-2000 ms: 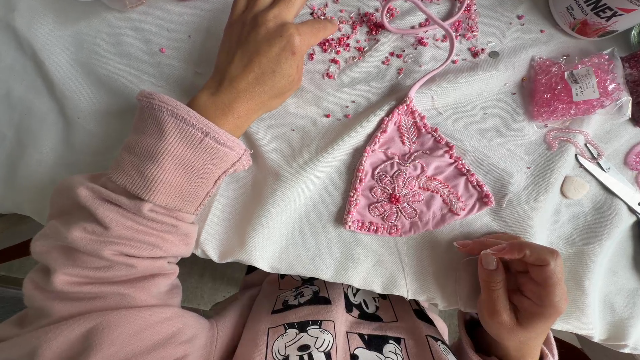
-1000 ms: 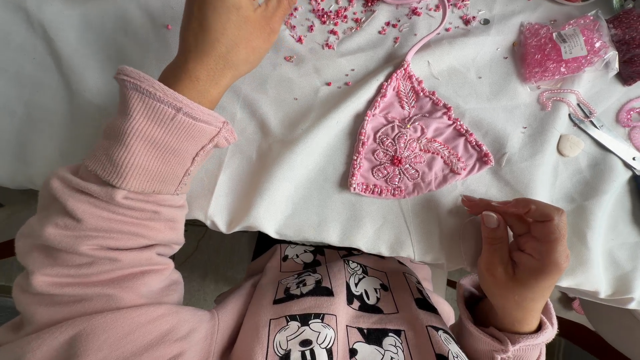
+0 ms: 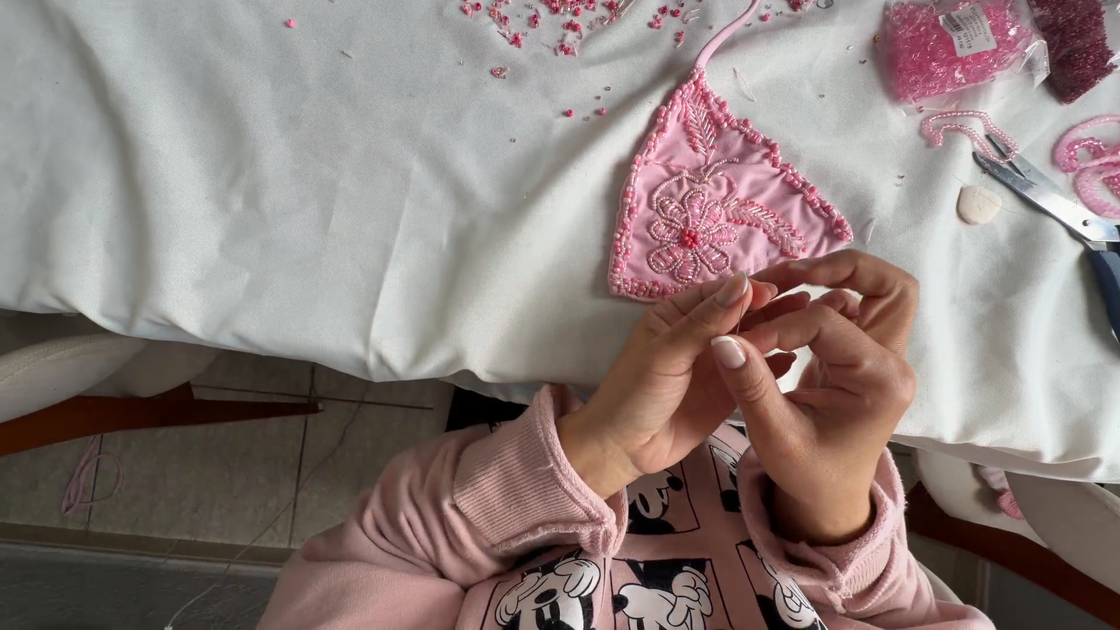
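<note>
A pink fabric triangle [image 3: 709,210] lies on white cloth, its edges trimmed with pink beads and a beaded flower on its face; a pink cord runs up from its tip. Just below its lower edge, my left hand [image 3: 665,376] and my right hand [image 3: 814,376] meet at the fingertips. Thumb and fingers of the left hand are pinched together; whatever is between them is too small to tell. The right hand's thumb and index finger close on a thin thread or needle, barely visible. The fingers partly cover the triangle's bottom edge.
Loose pink beads [image 3: 569,26] are scattered behind the triangle. At the right are a bag of pink beads [image 3: 954,44], a bag of dark red beads [image 3: 1072,44], scissors [image 3: 1050,197], a pale flat piece [image 3: 978,205] and beaded strands [image 3: 1089,162]. A chair [image 3: 79,367] stands at the left.
My left hand has come from the upper left, near the loose beads, down to meet my right hand in front of the triangle. The view has shifted somewhat.
</note>
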